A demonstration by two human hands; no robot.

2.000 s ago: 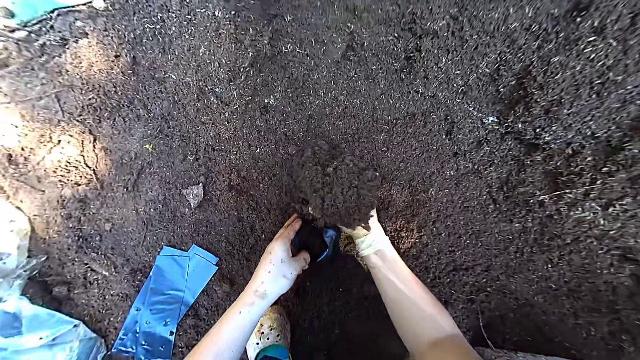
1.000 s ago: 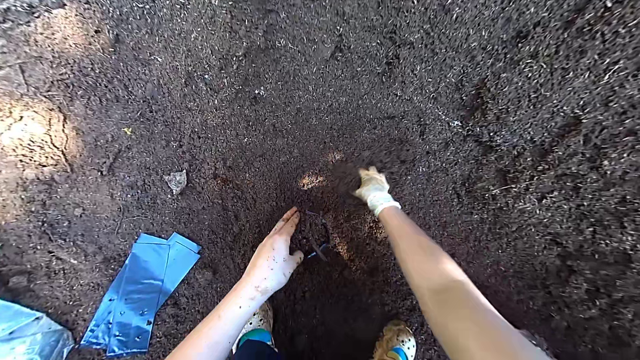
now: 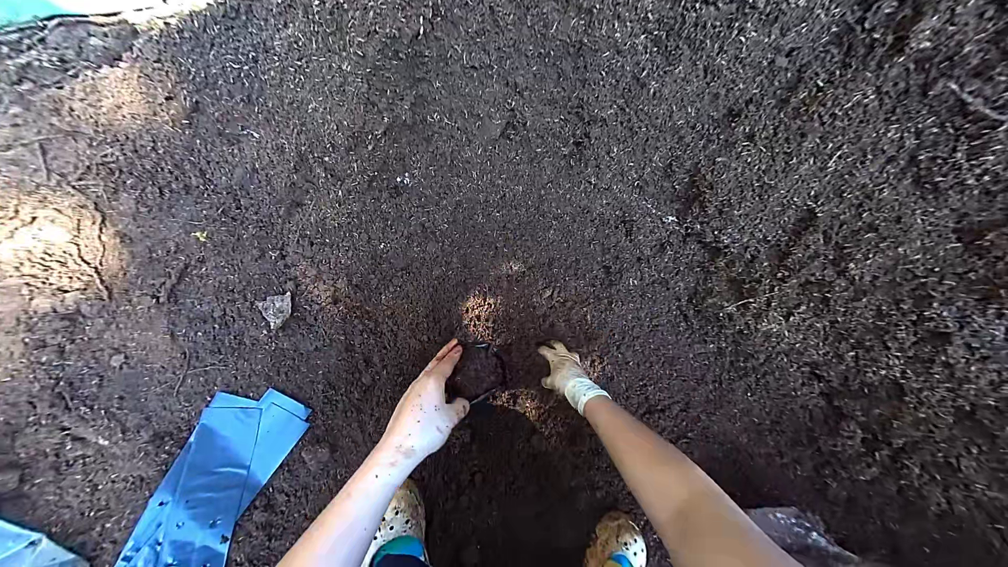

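Note:
My bare left hand (image 3: 429, 402), speckled with soil, curves around the left side of a dark plastic bag (image 3: 479, 372) that looks full of dark soil and stands upright. Its thumb lies at the bag's near edge and its fingers at the far left edge. To the right of the bag, apart from it, my right hand (image 3: 563, 368) wears a pale, soiled glove and rests on the loose soil (image 3: 524, 315), fingers slightly spread. Whether soil lies under its fingers I cannot tell.
Flat blue plastic bags (image 3: 209, 480) lie overlapped at lower left, near a clear plastic sheet (image 3: 35, 547). A pale leaf-like scrap (image 3: 275, 310) lies left of my hands. My perforated clogs (image 3: 403, 520) stand below. A stone-like object (image 3: 795, 535) sits at lower right.
Two seconds ago both hands were close around the bag with a heap of soil above it; my right hand has since moved away to the right, and soil now fills the bag's mouth.

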